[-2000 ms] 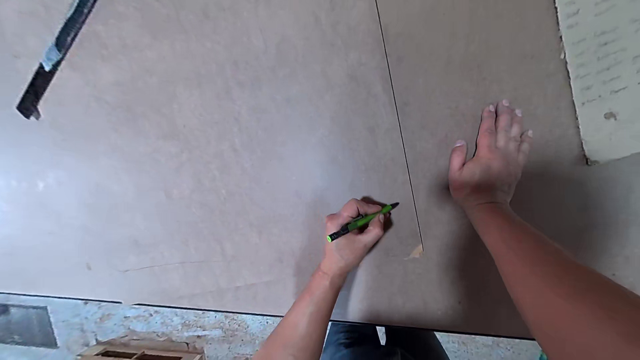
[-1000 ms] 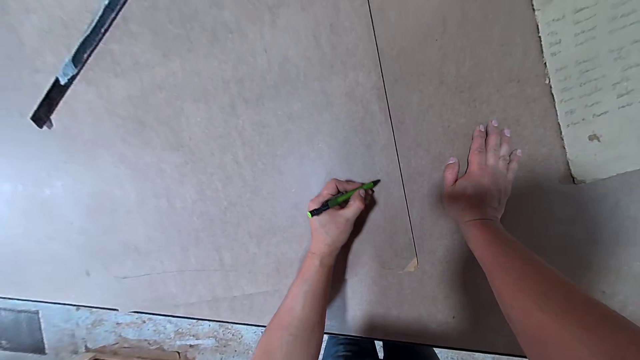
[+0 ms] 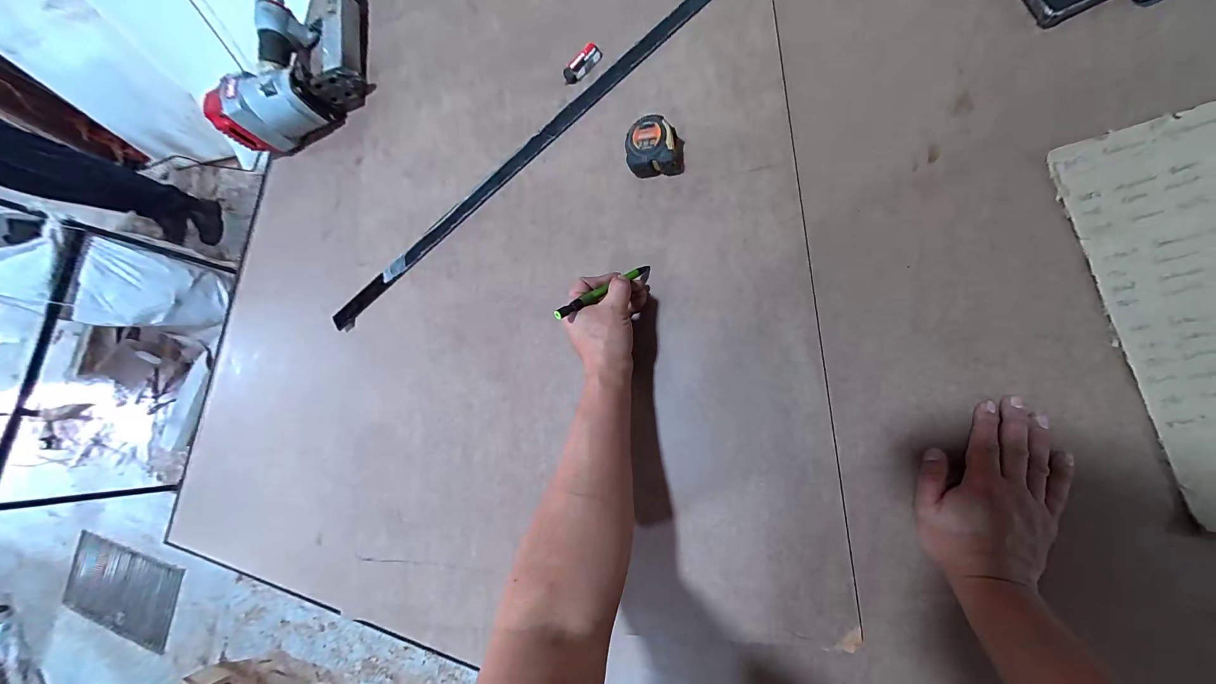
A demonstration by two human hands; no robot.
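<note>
My left hand (image 3: 605, 318) grips a green and black marking pen (image 3: 597, 296), its dark tip pointing up and to the right, just over the brown board (image 3: 456, 456). Whether the tip touches the surface I cannot tell. My right hand (image 3: 997, 494) lies palm down on the board, fingers spread and holding nothing. Between the hands runs a thin dark seam or line (image 3: 819, 323). Beyond the pen sits a tape measure (image 3: 654, 146), and a long dark metal bar (image 3: 532, 152) lies slanted to its left.
A red and grey power tool (image 3: 275, 104) rests at the board's upper left edge. Near the bar is a small red and black object (image 3: 582, 63). A torn sheet with writing (image 3: 1159, 285) lies at right. Beyond the left edge a person's leg (image 3: 95, 180) shows.
My left hand, still holding the pen, has moved forward, away from my body and farther from the seam's near end. The view now takes in more of the board.
</note>
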